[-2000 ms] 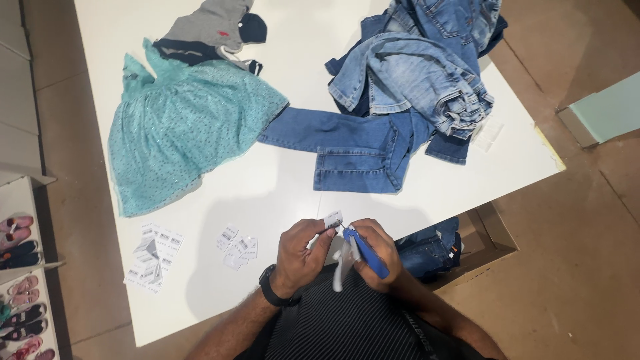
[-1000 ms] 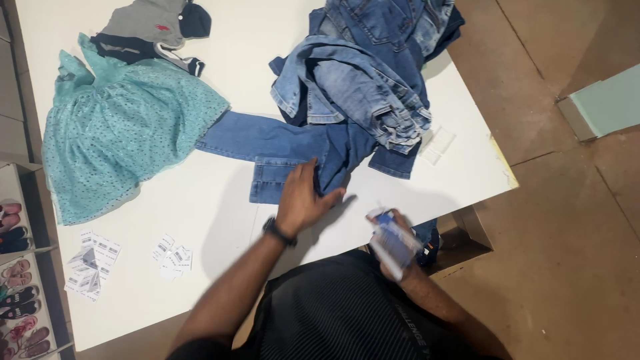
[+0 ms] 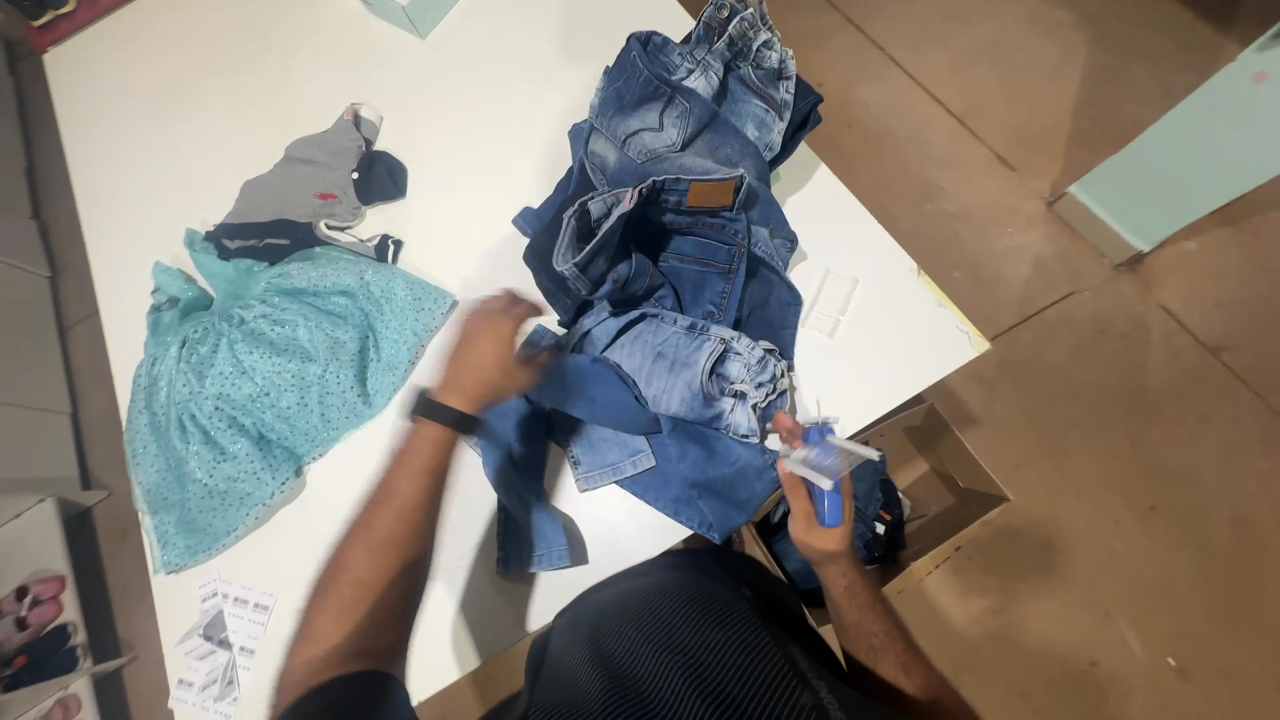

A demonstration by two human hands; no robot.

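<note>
My right hand (image 3: 822,515) grips a blue tagging gun (image 3: 826,480) with clear plastic fasteners on it, at the table's front edge. My left hand (image 3: 492,350), blurred by motion, is over the end of a blue denim leg (image 3: 590,390); whether its fingers pinch the cloth cannot be told. Light-wash jeans (image 3: 670,360) lie between the hands. Behind them are dark jeans (image 3: 700,270) with a brown waistband patch and more faded jeans (image 3: 650,110), heaped together. Left of my left hand lies a sparkly turquoise dress (image 3: 290,390), its top against a grey and navy garment (image 3: 300,190).
Printed barcode labels (image 3: 222,650) lie at the table's (image 3: 480,100) front left. Clear plastic strips (image 3: 830,302) are right of the jeans. A cardboard box (image 3: 940,500) with dark clothes stands below the right edge. Shoes (image 3: 35,630) fill a shelf at far left.
The light-wash jeans have shifted towards the front edge, uncovering dark jeans with a brown patch. My left hand has moved off the folded leg, where it rested one second ago.
</note>
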